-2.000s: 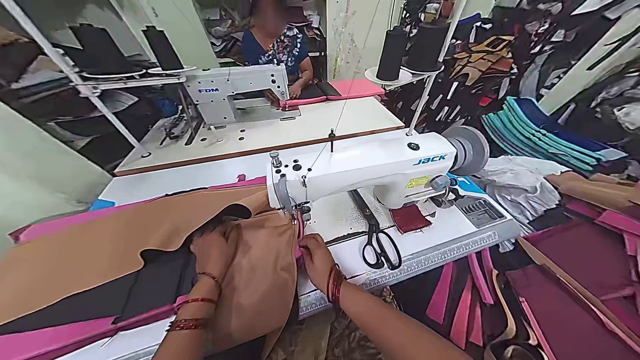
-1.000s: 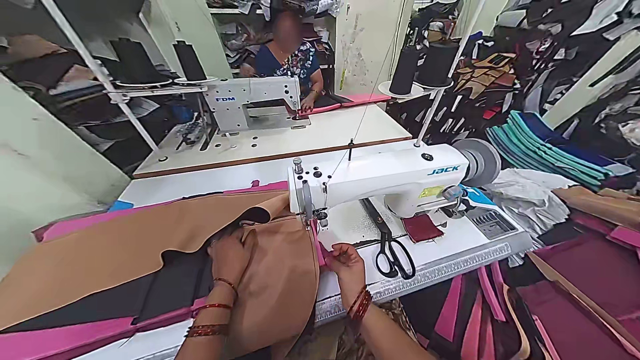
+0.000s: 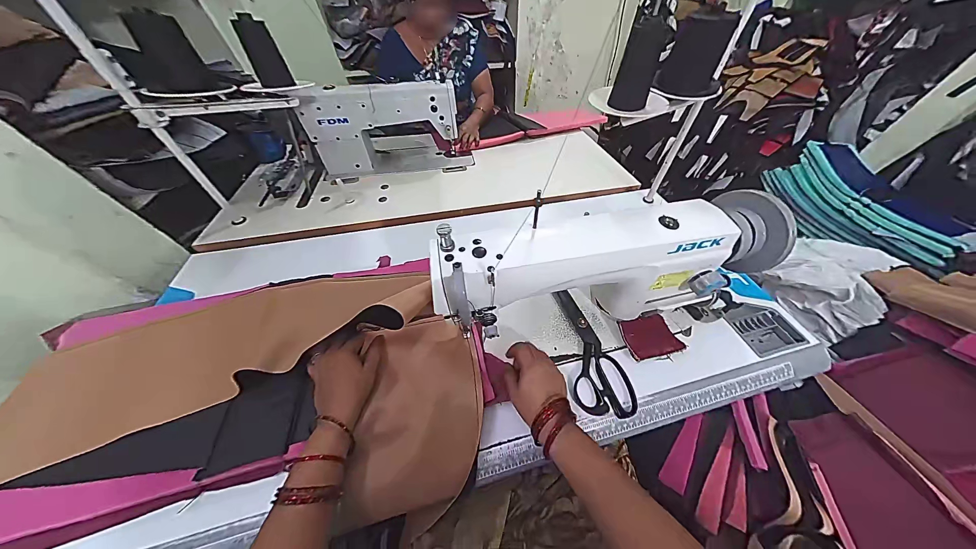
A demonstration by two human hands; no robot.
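Note:
My left hand (image 3: pixel 343 381) presses on the tan leather-like piece (image 3: pixel 415 427), its fingertips partly under a fold at the piece's upper left. My right hand (image 3: pixel 531 380) grips the edge of a magenta strip (image 3: pixel 496 377) just right of the needle area. Tan piece and strip meet at the presser foot of a white Jack sewing machine (image 3: pixel 579 252). A larger tan panel (image 3: pixel 175 351) lies to the left over black fabric (image 3: pixel 259 419) and pink layers. Black-handled scissors (image 3: pixel 602 381) and a dark red fabric scrap (image 3: pixel 652 337) lie under the machine's arm.
A metal ruler strip (image 3: pixel 686 404) runs along the table's front edge. Behind stands an FDM sewing machine (image 3: pixel 381 126), where a person (image 3: pixel 457 61) handles pink fabric. Black thread cones (image 3: pixel 640 61) rise at the back. Maroon pieces (image 3: pixel 862 488) and teal-edged pieces (image 3: pixel 846 198) lie right.
Since the first frame the view has shifted somewhat. My right hand stays at the magenta strip beside the needle area, and my left hand remains on the tan piece.

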